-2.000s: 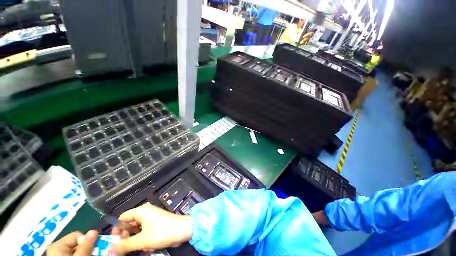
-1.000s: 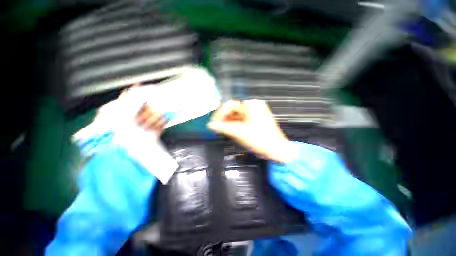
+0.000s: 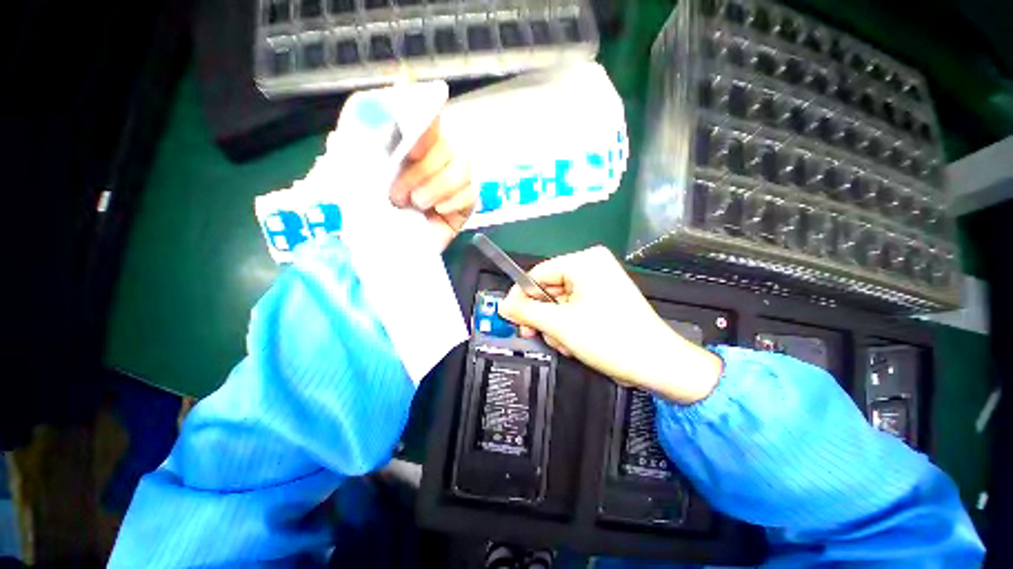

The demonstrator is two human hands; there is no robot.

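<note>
My bare left hand [image 3: 435,178] is closed on a white release liner sheet [image 3: 372,211]; one strip hangs down across my left sleeve. My bare right hand [image 3: 600,317] holds silvery tweezers [image 3: 513,267], tip pointing up and left, beyond the tray's back edge. Its fingertips are at a blue film piece [image 3: 489,318] on the upper end of the leftmost phone body [image 3: 507,413]; whether they touch it is unclear. The phone lies in a black foam tray [image 3: 444,489]. My right hand and sleeve partly cover the second phone body [image 3: 641,445].
A stack of clear blister trays [image 3: 794,167] stands behind the foam tray at right. Another blister tray [image 3: 422,42] lies on black foam at the back left. More liner sheets [image 3: 544,122] with blue pieces lie behind my left hand. Two further phones [image 3: 892,389] show at right.
The view has swung back over the foam tray. My hands, together at the liner two seconds ago, are apart; my right hand has come down to the leftmost phone's upper end.
</note>
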